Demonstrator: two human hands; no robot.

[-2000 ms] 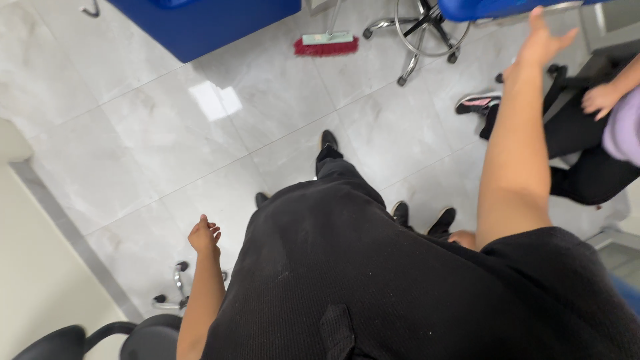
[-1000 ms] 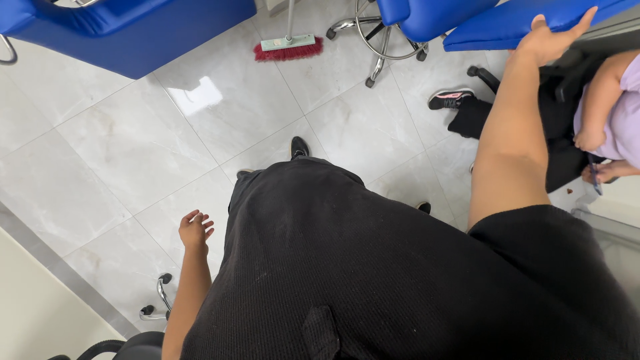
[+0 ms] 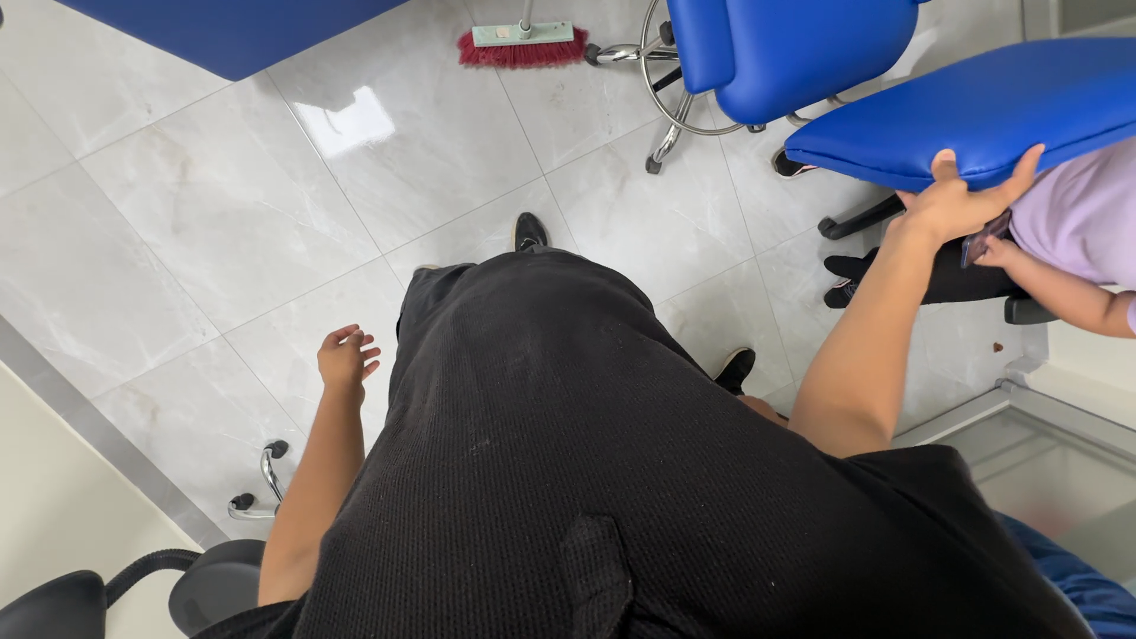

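Observation:
My left hand (image 3: 348, 358) hangs at the left over the tiled floor, fingers loosely curled and apart, holding nothing. At the upper right my right hand (image 3: 963, 202) grips the lower edge of a blue padded cushion (image 3: 967, 111), with fingertips and thumb spread along it; the fingers under it are partly hidden. Just left of that cushion stands a blue chair (image 3: 808, 53) with a chrome foot ring and a castered base. A broom head with red bristles (image 3: 524, 49) rests on the floor at the top centre.
A seated person in a lilac top (image 3: 1078, 213) holds a phone close to my right hand. A blue padded furnishing (image 3: 240, 31) fills the top left. Black chair parts (image 3: 217, 586) and a caster base (image 3: 271, 479) stand at lower left, a glass-panelled frame (image 3: 1047, 453) at lower right.
My right hand has come to hold the blue cushion, which now covers more of the upper right. The seated person's phone has come clearly into view. My left hand still hangs at the left.

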